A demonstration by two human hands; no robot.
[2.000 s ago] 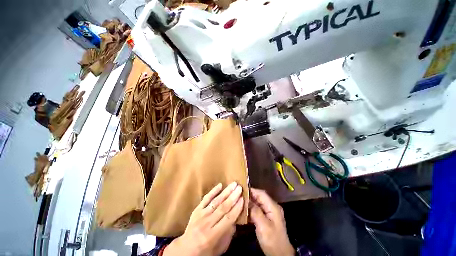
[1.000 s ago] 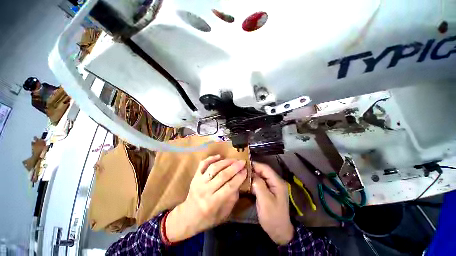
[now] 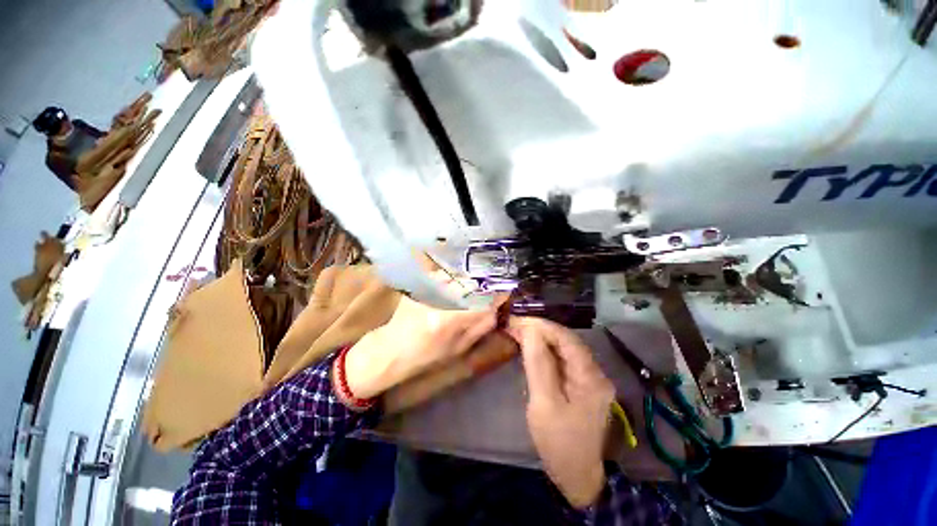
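The tan bag body point(image 3: 327, 321) lies left of the needle area, partly hidden by my left forearm and hand. My left hand point(image 3: 437, 339) holds the bag's edge close to the presser foot point(image 3: 526, 272). My right hand point(image 3: 563, 396) is beside it, with its fingertips at the same corner of the tan piece. The fingertips of both hands nearly meet just below the needle area. The seam and any thread there are too small and blurred to make out. The white sewing machine point(image 3: 709, 123) fills the upper right.
Teal-handled scissors point(image 3: 673, 416) lie right of my right hand, which partly covers yellow-handled pliers point(image 3: 623, 423). A separate tan pouch point(image 3: 205, 354) and a strap bundle point(image 3: 272, 211) are at the left. A metal edge guide point(image 3: 690, 339) stands right of the needle. A person point(image 3: 67, 144) is far left.
The machine looks closer. The bag has been fed away under the machine, its flat front folding up. Both hands have moved up to the needle area, and their fingers have come together at the corner.
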